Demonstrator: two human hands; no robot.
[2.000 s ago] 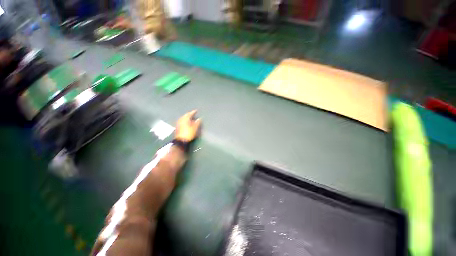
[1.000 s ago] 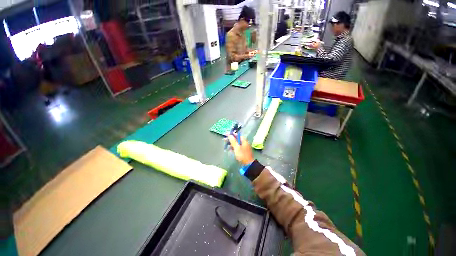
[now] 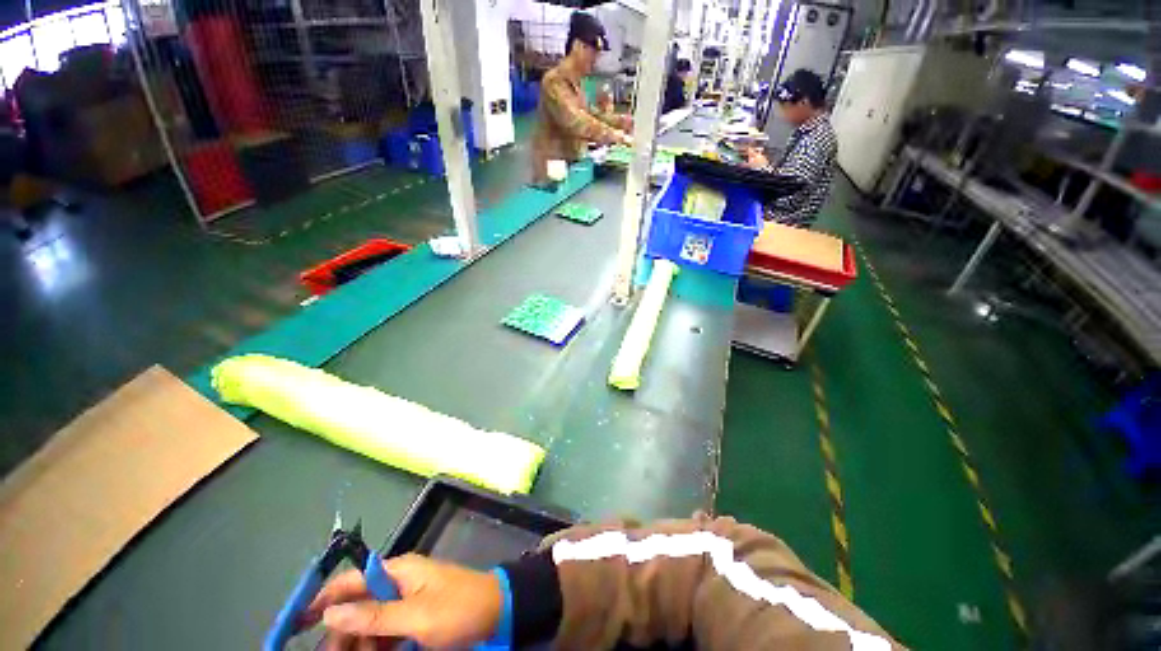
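My right hand (image 3: 427,603) is at the bottom of the view, with a bright blue band at the wrist. It holds blue-handled cutters (image 3: 334,560), their dark tips apart and pointing up and away. The hand and forearm lie over the black tray (image 3: 478,528) and hide much of it. A green circuit board (image 3: 544,317) lies flat on the belt beyond the tray; another circuit board (image 3: 579,214) lies further up. My left hand is out of the picture.
A long yellow-green roll (image 3: 376,420) lies beyond the tray, a thinner roll (image 3: 643,328) further right. A cardboard sheet (image 3: 108,477) is at left. A blue crate (image 3: 703,229) and a metal post (image 3: 640,153) stand down the belt (image 3: 484,369). Two people (image 3: 569,108) (image 3: 805,153) work further along.
My right hand has drawn back from near the circuit board to over the tray, still with the cutters. The view has shifted. My left hand, seen reaching earlier, is out of view.
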